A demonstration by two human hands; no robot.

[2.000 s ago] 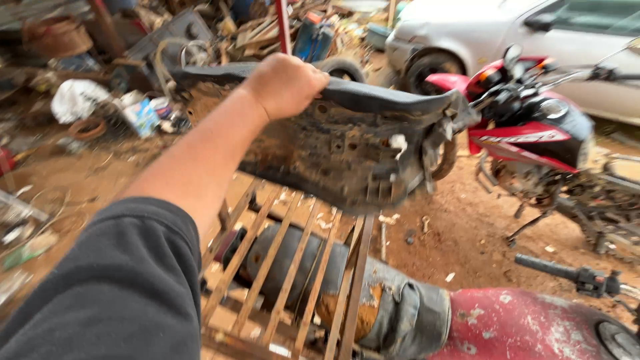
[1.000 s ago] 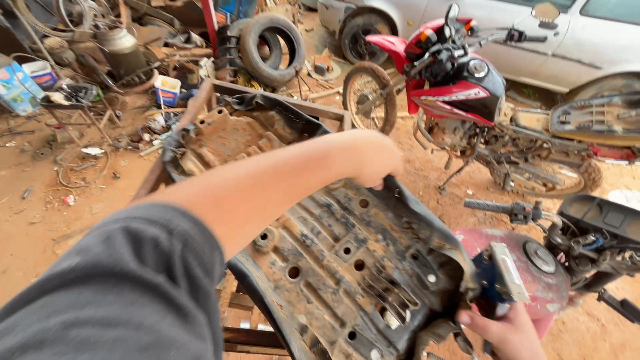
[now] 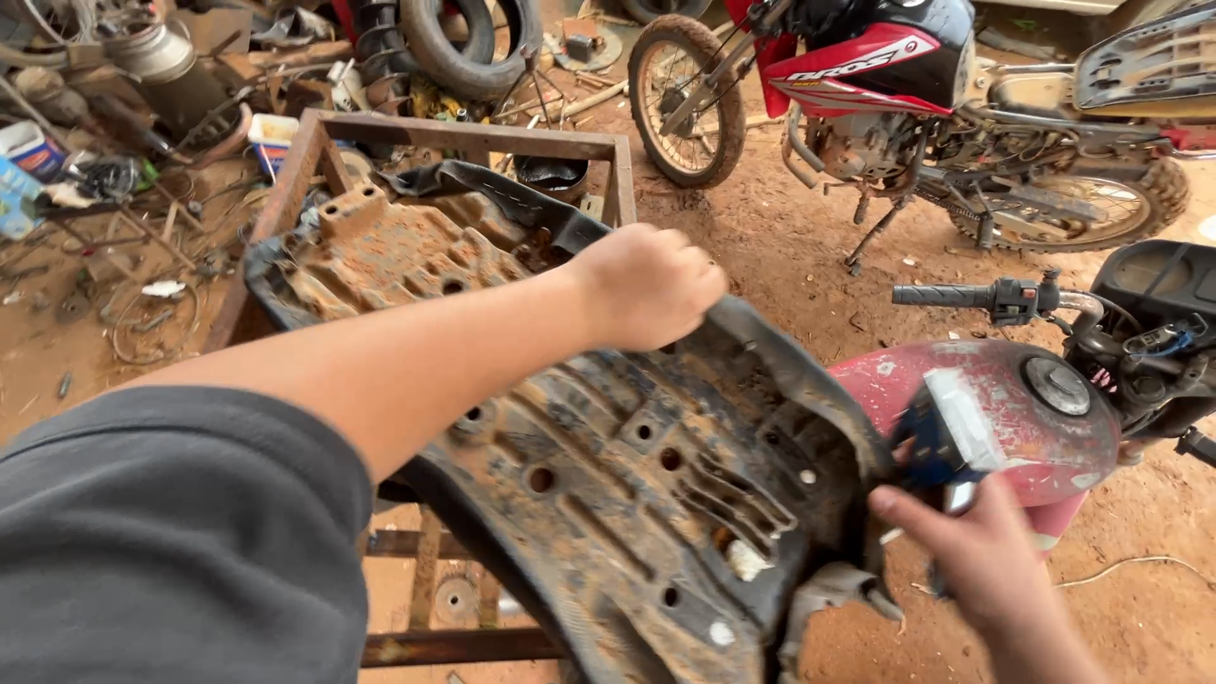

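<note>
A motorcycle seat [image 3: 589, 446] lies with its dirty, rusty underside up across a rusty metal frame [image 3: 465, 133]. My left hand [image 3: 651, 285] is closed on the black cover at the seat's far edge. At the seat's right end, my right hand [image 3: 978, 541] holds a blue and silver tool [image 3: 950, 432], blurred, probably a staple gun. The tool's front is near the folded cover edge; whether they touch cannot be told. Loose, torn cover material [image 3: 841, 589] hangs at that end.
Just beyond the tool is a worn red motorcycle tank [image 3: 997, 408] with a handlebar [image 3: 950, 296]. A red and black motorcycle [image 3: 855, 76] stands behind on the dirt floor. Tyres [image 3: 475, 47], a metal milk can [image 3: 152, 57] and scrap lie at the back left.
The seat, tilted up in my left hand two seconds ago, now lies lower across the frame. My right hand and the tool have come into view since then.
</note>
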